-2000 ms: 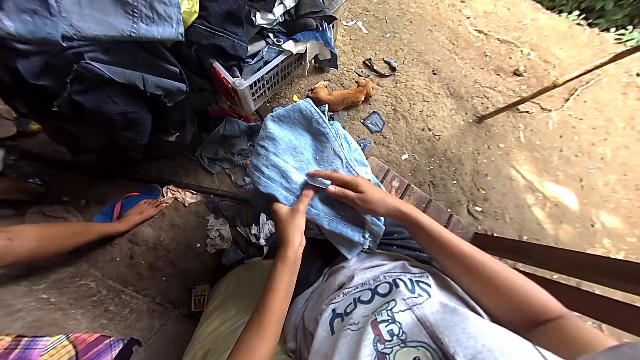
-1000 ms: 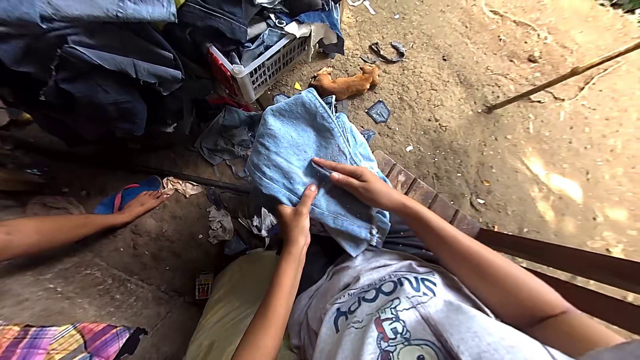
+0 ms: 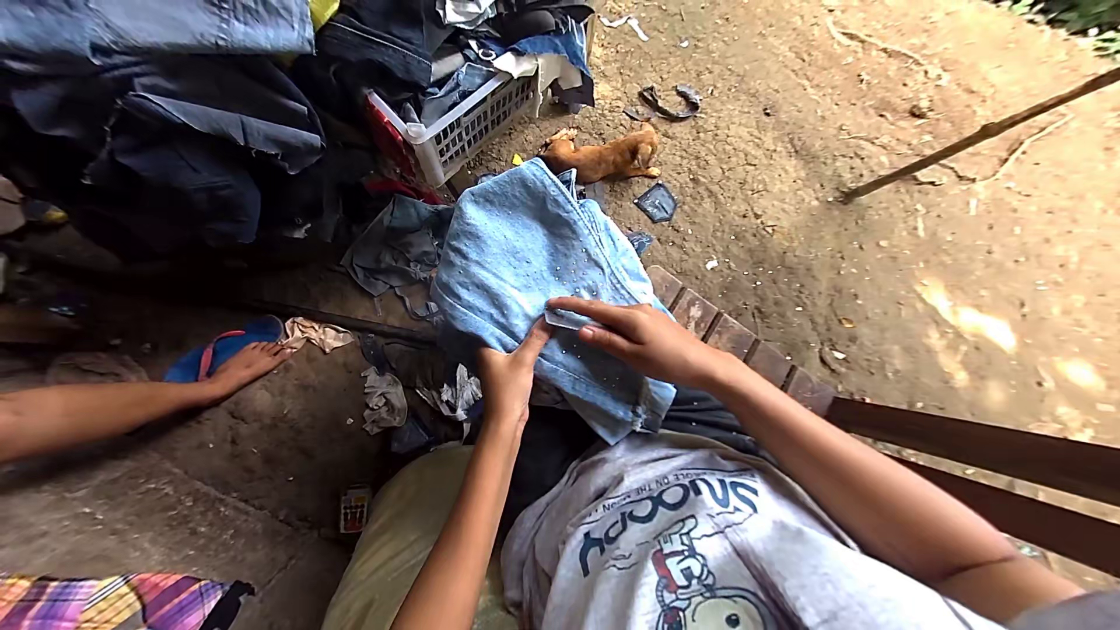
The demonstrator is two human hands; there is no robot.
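Observation:
Light blue denim, dotted with small studs or specks, lies folded over my lap. My left hand is at its lower left edge, thumb on top and the other fingers hidden beneath, gripping the cloth. Above the denim, my right hand holds a small clear flat piece between thumb and fingers, pressed to the cloth beside my left thumb tip. What the clear piece is, I cannot tell.
A white plastic crate of cloth scraps and dark denim stand ahead. A brown puppy lies on the dirt. Another person's foot rests on a blue slipper at left. Wooden slats lie at right.
My right hand's fingers have shifted slightly on the denim. The other person's foot remains by the slipper.

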